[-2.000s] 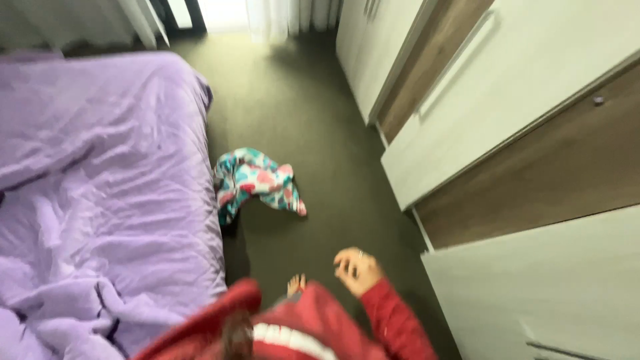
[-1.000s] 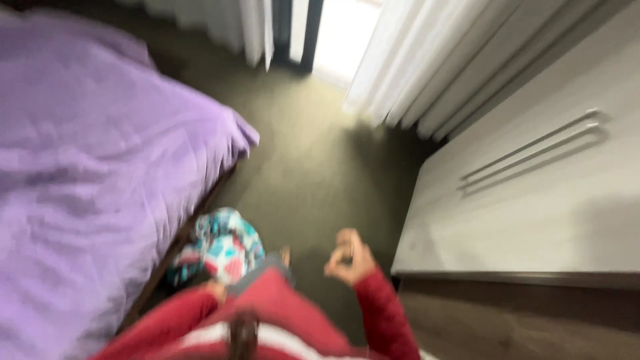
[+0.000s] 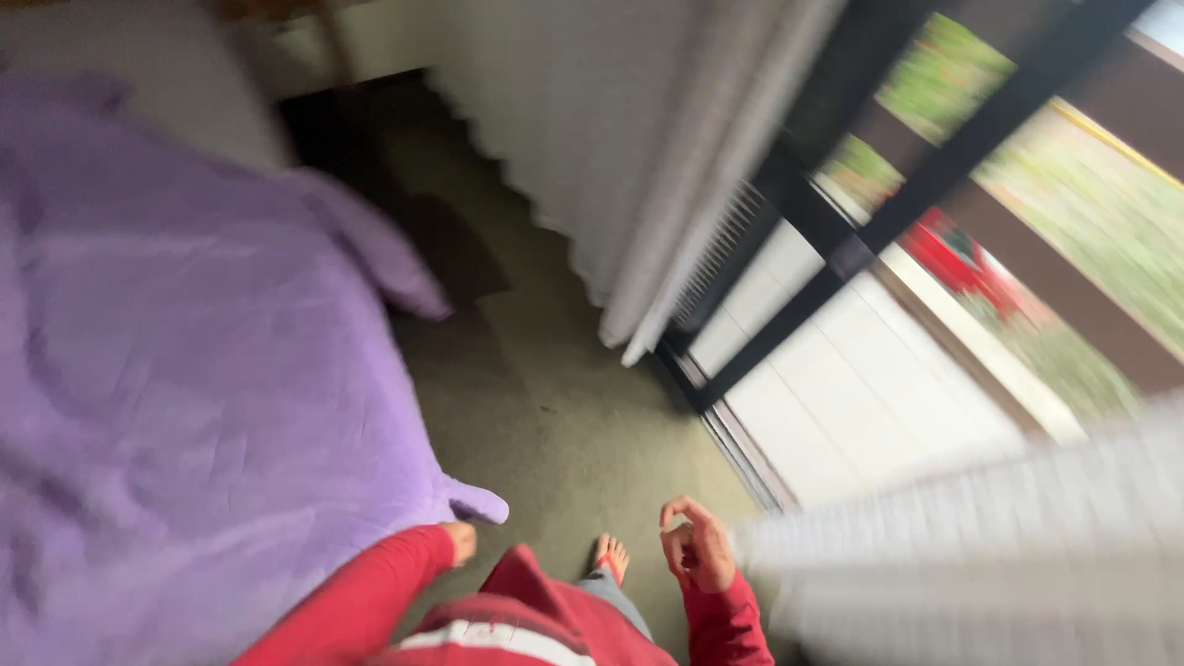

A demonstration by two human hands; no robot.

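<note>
Low in the view, my left hand [image 3: 460, 543] hangs beside the corner of a bed with a purple cover [image 3: 231, 370]; a small flap of the cover [image 3: 481, 500] juts out just past it. Most of that hand is hidden by the red sleeve, so its fingers cannot be made out. My right hand [image 3: 698, 546] is raised over the floor with curled, parted fingers and holds nothing. It is close to the edge of a white curtain [image 3: 971, 536] on the right.
Another pale curtain [image 3: 592, 139] hangs at the top middle. Between the curtains is a dark-framed glass door [image 3: 856, 254] with its floor track [image 3: 745, 458]; pale tiles, grass and a red vehicle [image 3: 962, 259] show outside. My sandalled foot [image 3: 611, 555] is on the dark floor [image 3: 546, 407].
The view has moved and turned a lot, from the pale cabinets to the glass door. The patterned cloth on the floor by the bed and the cabinets are out of view. My right hand remains raised.
</note>
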